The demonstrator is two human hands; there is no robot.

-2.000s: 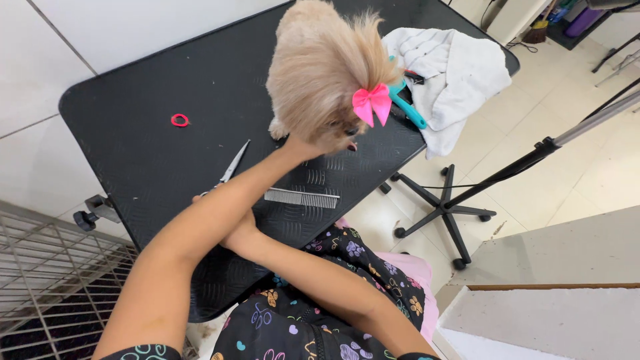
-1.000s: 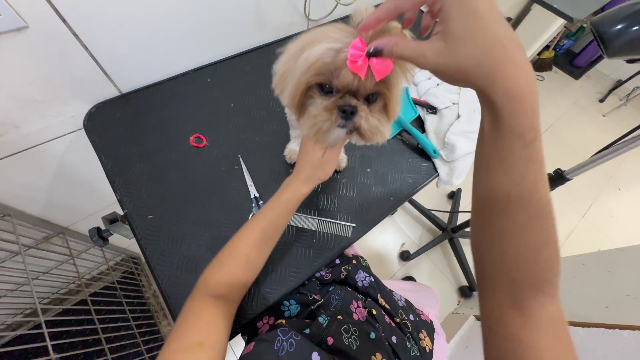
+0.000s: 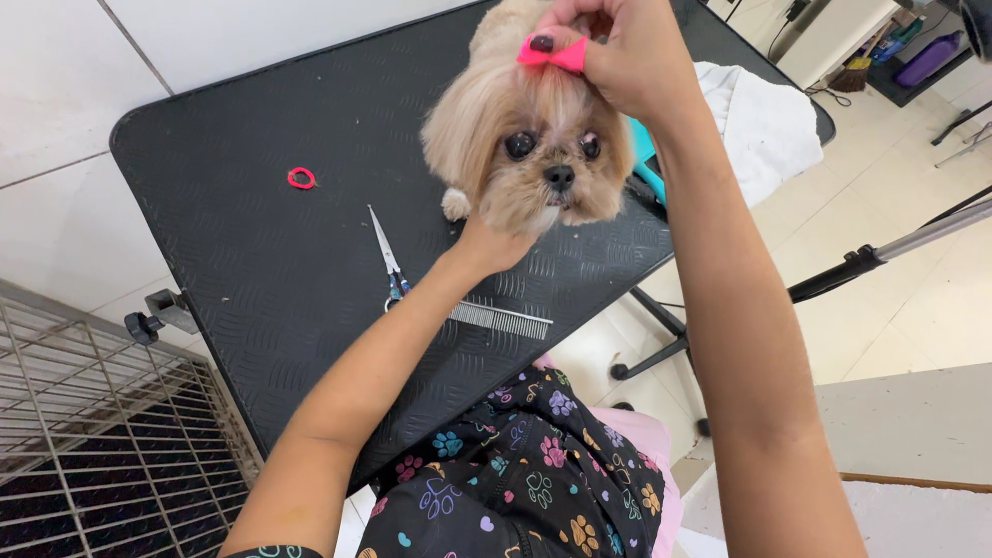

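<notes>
A small tan, long-haired dog [image 3: 542, 155] is on the black grooming table [image 3: 232, 256], its face toward me. My left hand [image 3: 500, 242] is under its chin, the fingers hidden by the fur. Above its forehead, my right hand [image 3: 620, 46] pinches the pink bow [image 3: 552, 54] on the topknot, with the thumb across the bow. Scissors [image 3: 387, 260] and a metal comb [image 3: 504, 319] lie beside and partly behind my left forearm. A pink-red elastic band [image 3: 301, 178] lies on the table's left part.
A white towel [image 3: 763, 132] and a turquoise tool [image 3: 647, 159], partly hidden by my right arm, are at the table's right. A wire cage [image 3: 101, 418] stands at lower left, near a clamp knob [image 3: 144, 328] on the table edge. A wheeled stand [image 3: 868, 260] is at right.
Two seconds ago the dog's head was turned aside and my right hand was low by my left arm. The dog now faces me, and my right hand has come up to the bow.
</notes>
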